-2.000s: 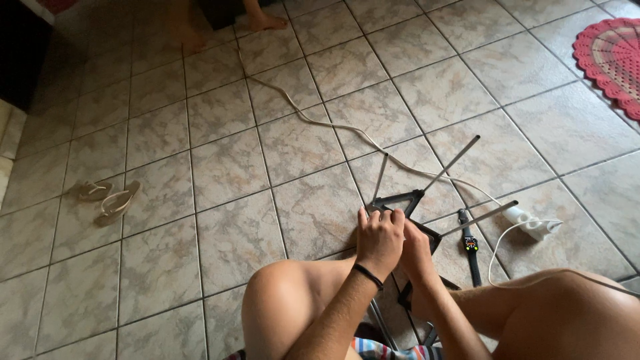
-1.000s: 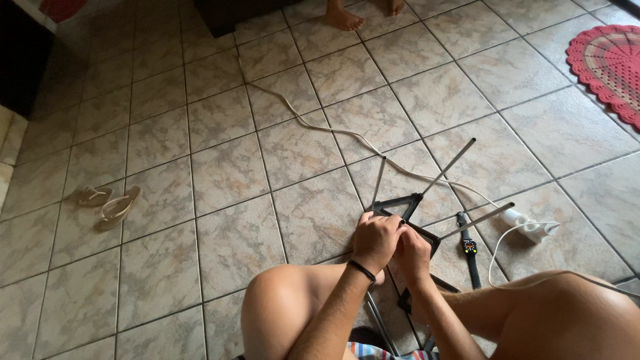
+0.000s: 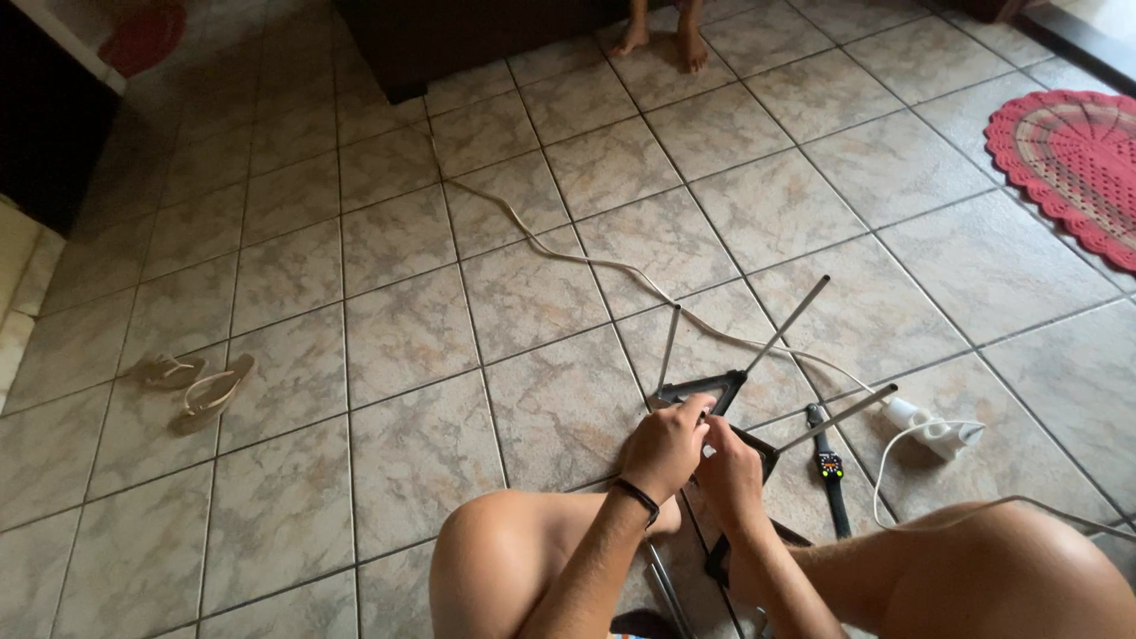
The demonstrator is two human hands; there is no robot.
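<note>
A frame of black plastic corner pieces (image 3: 729,390) with thin metal tubes (image 3: 790,321) standing out of it lies in front of me, between my bent legs. My left hand (image 3: 666,448), with a dark band at its wrist, grips a black part of the frame near its middle. Right against it, my right hand (image 3: 732,470) has its fingertips on the same spot. The fingers hide what lies between them. More metal tubes (image 3: 667,590) lie on the floor below my left forearm.
Right of the frame lies a smartwatch (image 3: 830,466), then a white power strip (image 3: 936,433) with its cord (image 3: 568,257) running across the tiles. Flip-flops (image 3: 213,395) lie at left, a red crocheted rug (image 3: 1074,169) at upper right. A person's bare feet (image 3: 692,51) stand beside dark furniture (image 3: 470,40).
The other person's feet have moved to the right along the dark furniture. My two hands stay together at the frame, with only small shifts of the fingers.
</note>
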